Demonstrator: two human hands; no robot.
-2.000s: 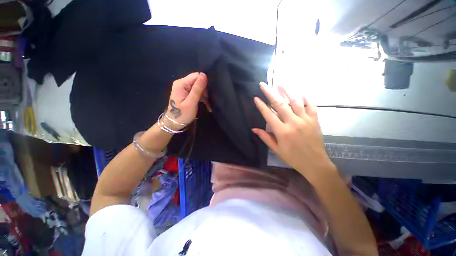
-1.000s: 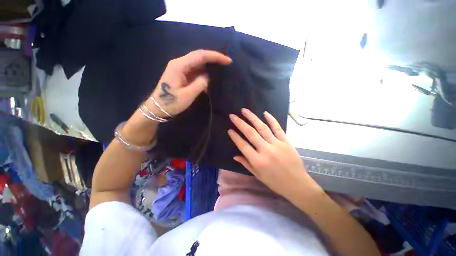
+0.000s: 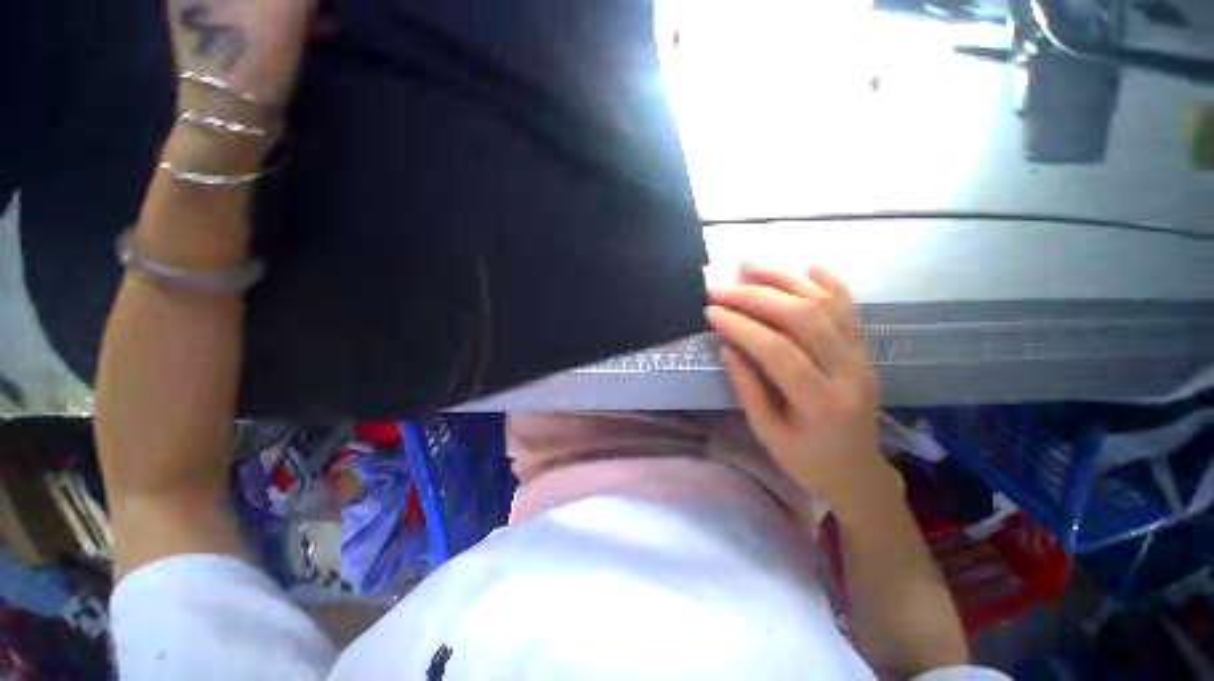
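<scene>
A large black fabric panel (image 3: 506,200) lies flat on the white table, its straight edge on the right and its lower right corner over the table's front edge. My right hand (image 3: 806,359) is at that corner, with its fingertips pinching the fabric edge. My left hand (image 3: 246,40) is at the top left over the fabric; it is blurred and cut off by the top edge, so its fingers are hidden. Metal parts of the sewing machine (image 3: 1065,93) show at the top right beside the lamp glare.
A measuring scale (image 3: 932,339) runs along the table's front edge. Below are a blue plastic basket (image 3: 1085,479) and a red plastic basket (image 3: 1005,572) at right, and a blue basket (image 3: 459,472) beside coloured cloth at left. A tan object (image 3: 1202,137) lies at the right edge.
My left hand has moved up and left, partly out of view. My right hand has moved from flat on the fabric to its lower right corner. The fabric fills more of the upper left.
</scene>
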